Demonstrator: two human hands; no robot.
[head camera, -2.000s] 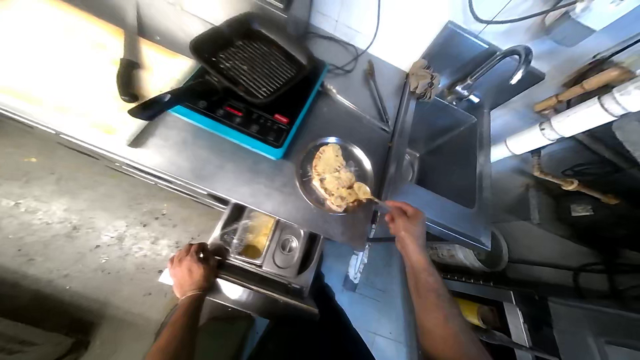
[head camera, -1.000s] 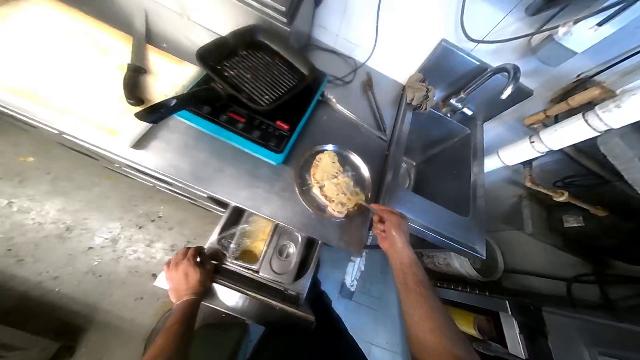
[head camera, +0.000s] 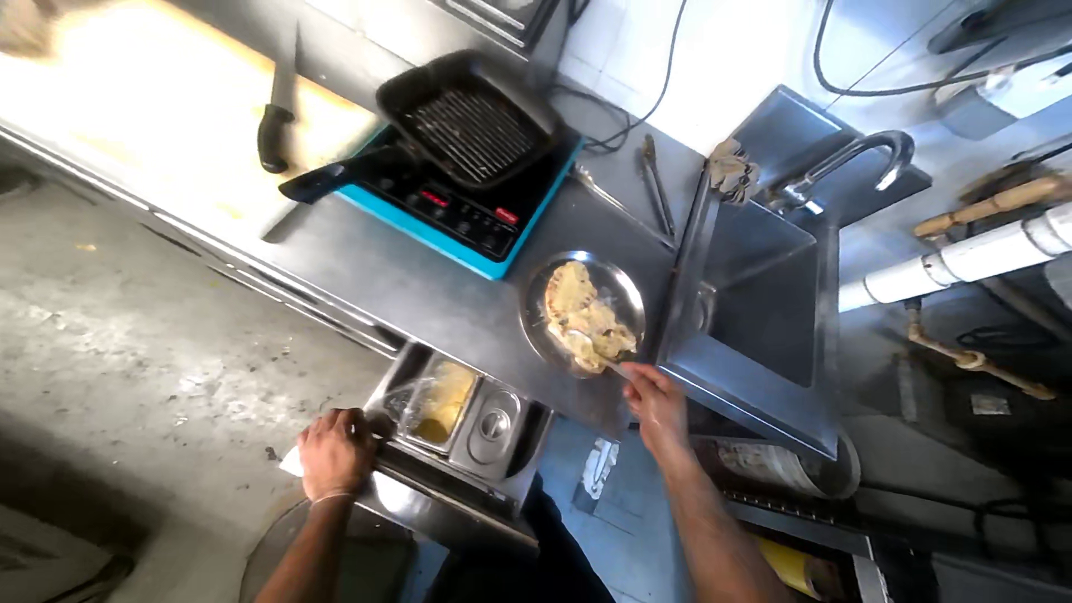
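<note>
My right hand (head camera: 656, 408) grips the handle of a metal spoon (head camera: 615, 366), whose bowl rests on food coated in a yellowish sauce (head camera: 578, 310). That food lies on a round metal plate (head camera: 632, 293) near the counter's front edge. My left hand (head camera: 337, 452) is at the left front corner of a pulled-out steel drawer (head camera: 452, 512); its fingertips are partly hidden, and I cannot tell how firmly they hold. Inside the drawer, a metal container of yellow sauce (head camera: 444, 402) has clear plastic film at its left, beside a lidded metal container (head camera: 490, 425).
A square black grill pan (head camera: 477, 126) sits on an induction cooktop (head camera: 435, 239), its handle pointing left. A knife (head camera: 276, 126) lies on the cutting board (head camera: 167, 109). Metal tongs (head camera: 657, 184) lie behind the plate, left of a steel sink (head camera: 754, 310) with a cloth (head camera: 733, 172) at its corner.
My right hand and the spoon have moved a little left over the plate, with the spoon's bowl now more over the food. My left hand has stayed at the drawer.
</note>
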